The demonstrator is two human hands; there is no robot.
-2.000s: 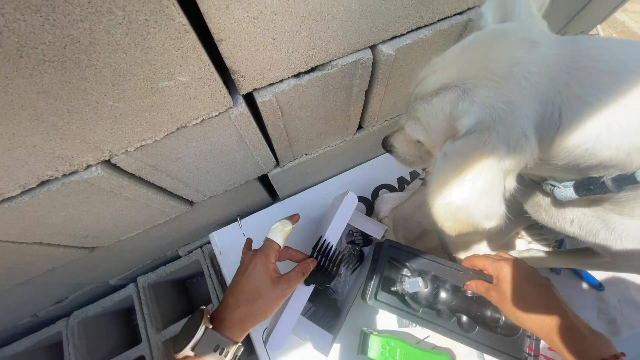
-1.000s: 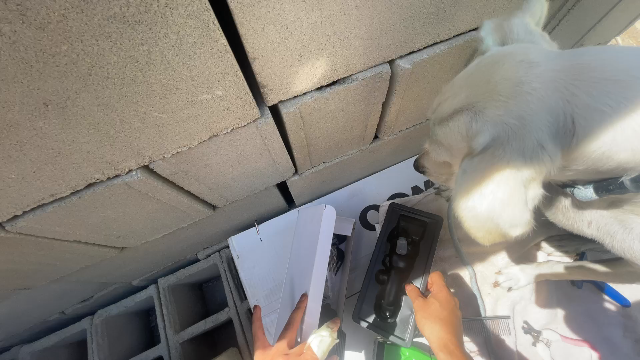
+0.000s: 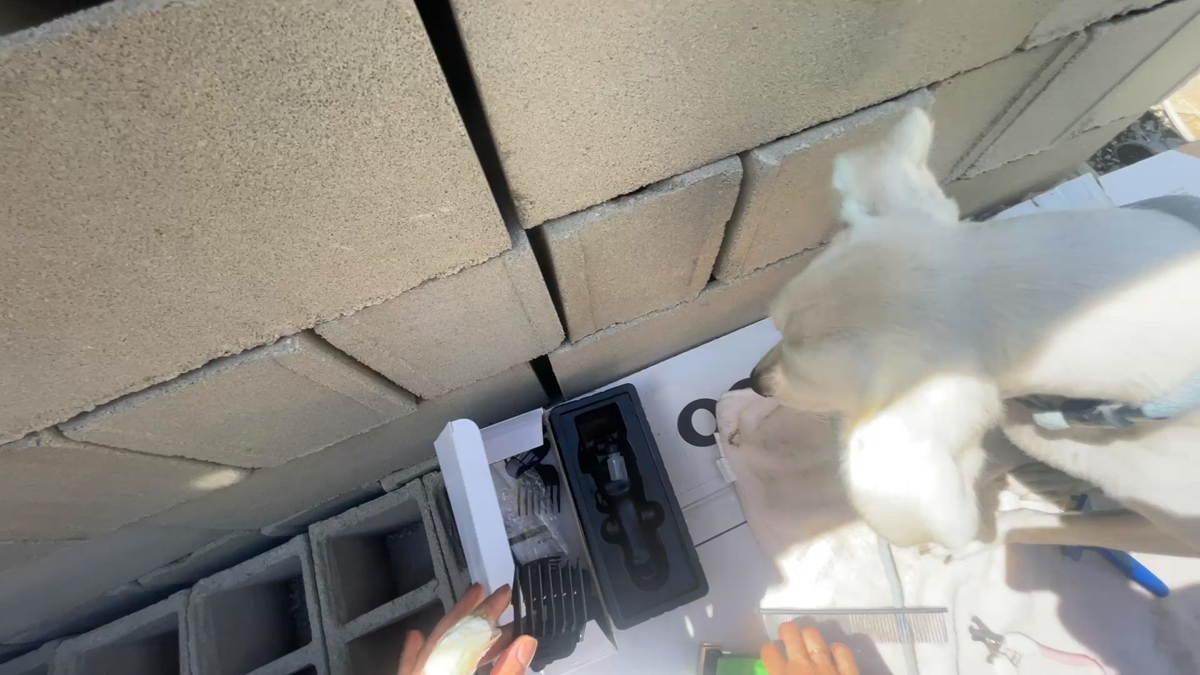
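My left hand (image 3: 469, 637), with a pale wrap on one finger, is at the near edge of an open white box (image 3: 476, 502), its fingers by the flap and a black clipper guard comb (image 3: 551, 605). Smaller combs and a clear plastic bag (image 3: 530, 511) lie inside the box. A black moulded tray (image 3: 626, 506) stands just right of it. Low in the view, my right hand (image 3: 808, 649) is on or beside a green item (image 3: 741, 666), mostly cut off by the frame; its grip is hidden.
A white dog (image 3: 900, 328) stands at the right on a pale cloth (image 3: 797, 469). A metal grooming comb (image 3: 923, 623), pink-handled clippers (image 3: 1017, 647) and a blue-handled tool (image 3: 1130, 570) lie there. Behind is a concrete block wall (image 3: 647, 244); hollow blocks (image 3: 253, 600) line the lower left.
The black guard comb, in my left hand two seconds ago, now lies at the box. My right hand has let go of the black tray, which now stands against the box, and has moved to the green item.
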